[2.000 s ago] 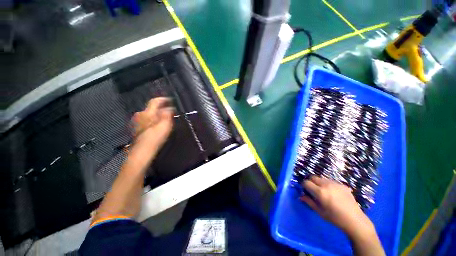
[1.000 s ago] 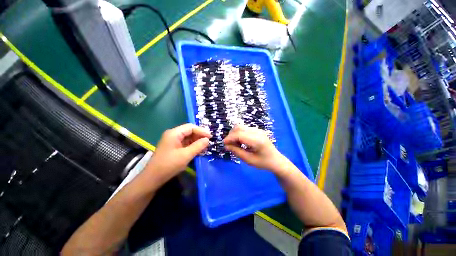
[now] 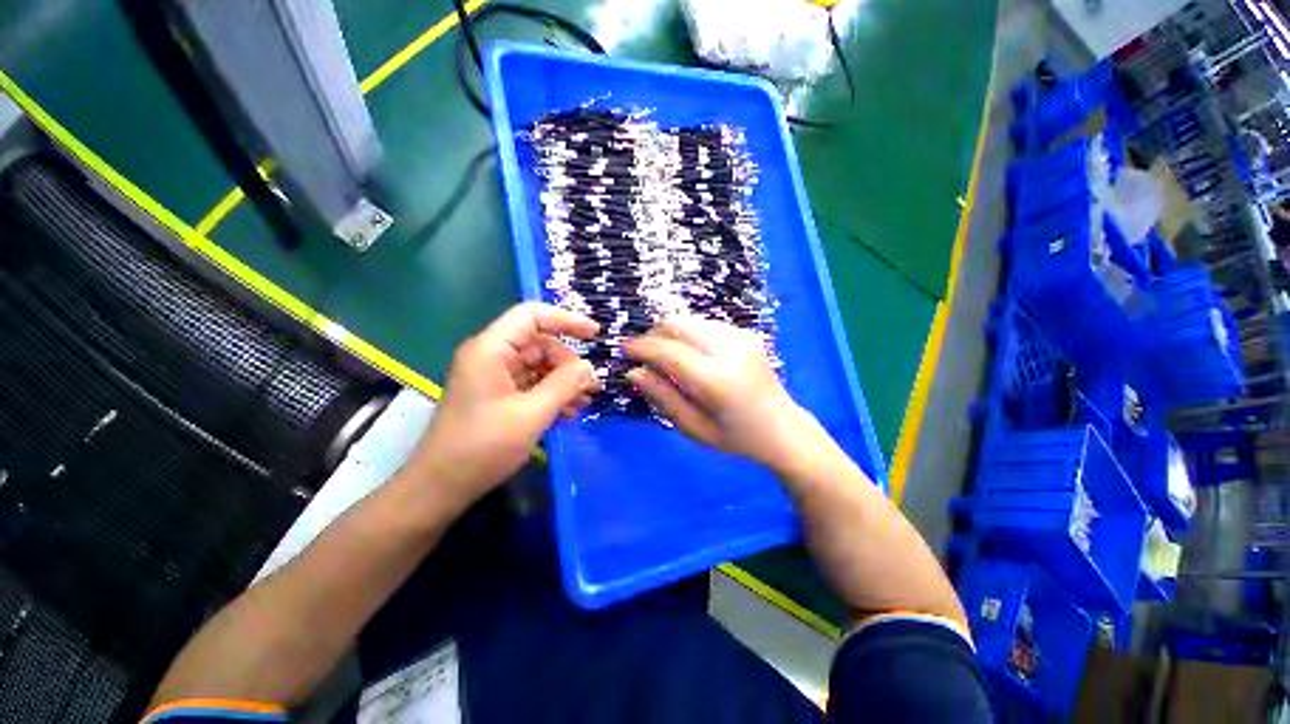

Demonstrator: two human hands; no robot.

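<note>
Many small sleeved leads (image 3: pixel 651 212), black in the middle with silver-white ends, lie massed in striped rows in the blue tray (image 3: pixel 665 566). My left hand (image 3: pixel 509 389) is over the left edge of the tray, thumb and forefinger curled close at the near end of the rows. My right hand (image 3: pixel 715 389) is just right of it, over the near end of the rows, fingers bent towards the leads. Both hands are bare. Whether either holds a lead between its fingertips is too small to tell.
A black mesh conveyor belt (image 3: pixel 142 424) with a few small parts lies at the left, with a pale side rail (image 3: pixel 347 474). A grey post (image 3: pixel 290 99) stands beyond it. A black cable and whitish plastic bag (image 3: pixel 764 36) lie behind the tray. Blue bins (image 3: pixel 1047 495) are stacked at the right.
My left hand has left the belt and come to the tray beside my right hand. The view has turned right, and the tray now shows more centrally.
</note>
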